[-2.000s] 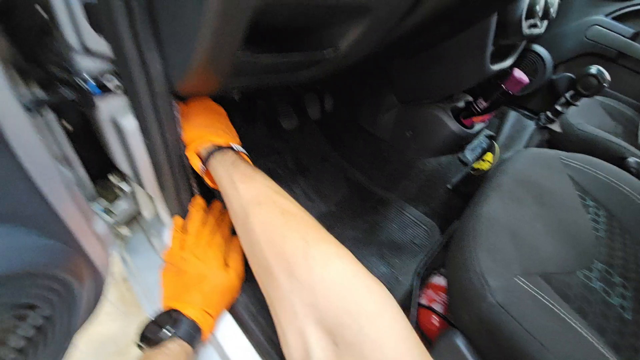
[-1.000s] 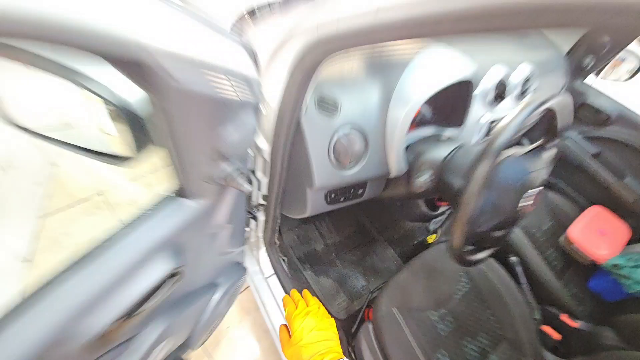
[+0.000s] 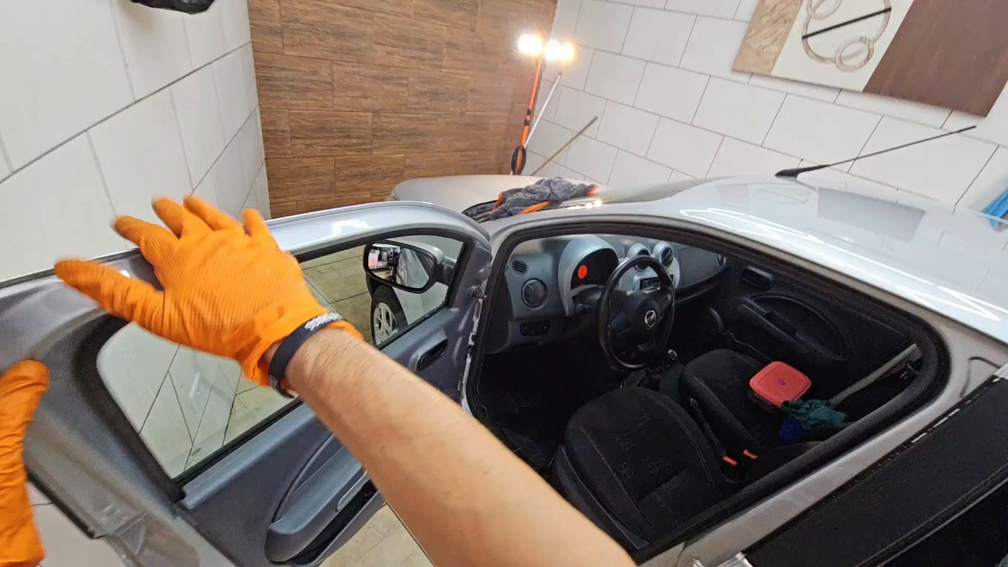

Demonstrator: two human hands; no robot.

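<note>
My right hand (image 3: 209, 283), in an orange ribbed glove with a dark band at the wrist, is over the top of the open front door's window frame (image 3: 354, 216), fingers spread and nothing held. Whether its palm touches the frame is not clear. At the far left edge, part of my left hand (image 3: 17, 465), also gloved in orange, is beside the door's rear edge; most of it is cut off. Below my right hand are the door's window glass (image 3: 236, 394) and the grey inner door panel (image 3: 315, 449).
Right of the door lie the car's steering wheel (image 3: 639, 315), driver's seat (image 3: 642, 457) and a red-lidded container (image 3: 780, 383) beside a teal cloth (image 3: 815, 413). A grey cloth (image 3: 543, 197) rests near the windshield base. A lit lamp stand (image 3: 531, 102) stands near the tiled wall.
Two seconds ago both hands were low at the door sill; now my right hand is up at the door's top frame and my left at the view's left edge. The view has risen and drawn back.
</note>
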